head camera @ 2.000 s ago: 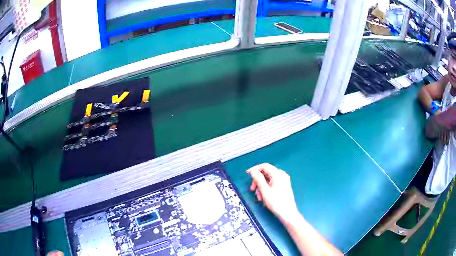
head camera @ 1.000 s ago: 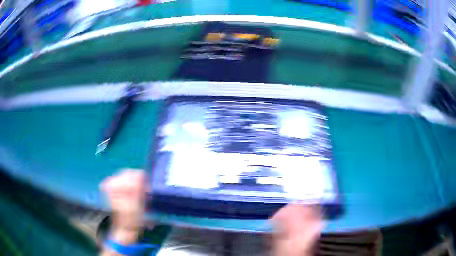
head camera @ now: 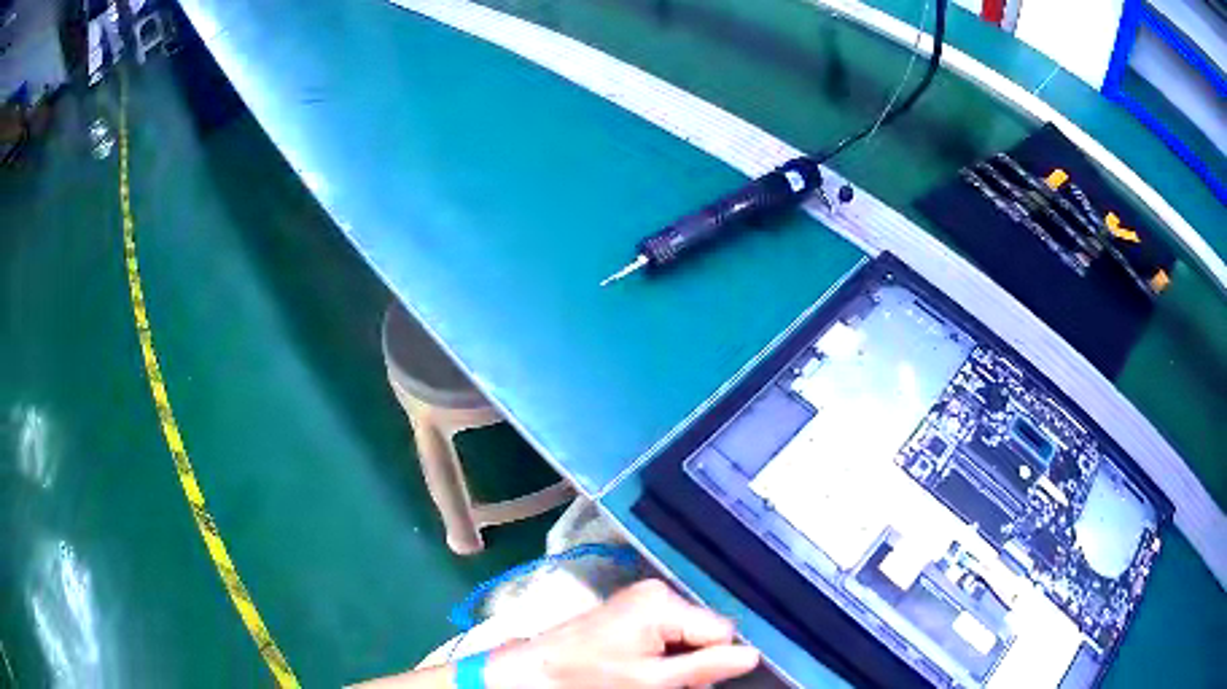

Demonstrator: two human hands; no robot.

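Observation:
An open laptop base (head camera: 821, 444) with a dark motherboard (head camera: 1002, 464) lies tilted in view on a black pad (head camera: 686, 518) at the lower right. My left hand (head camera: 646, 639), with a blue wrist strap, is at the bench's front edge, left of the pad. Its fingers are curled together and I see nothing in them. My right hand is out of the picture. A black electric screwdriver (head camera: 727, 222) lies on the bench beyond the base, its silver bit pointing away to the left, its cord running up.
A black mat (head camera: 982, 276) holds several small boards (head camera: 1043, 209) with yellow-orange tabs behind the ribbed strip (head camera: 646, 101). A stool (head camera: 444, 384) stands beside the bench (head camera: 444, 189). A yellow line (head camera: 168, 417) marks the green floor. Blue framing (head camera: 1130, 47) is at upper right.
The view has swung left, so the base now shows at the right. My right hand has left the picture. My left hand is still near the bench's front edge.

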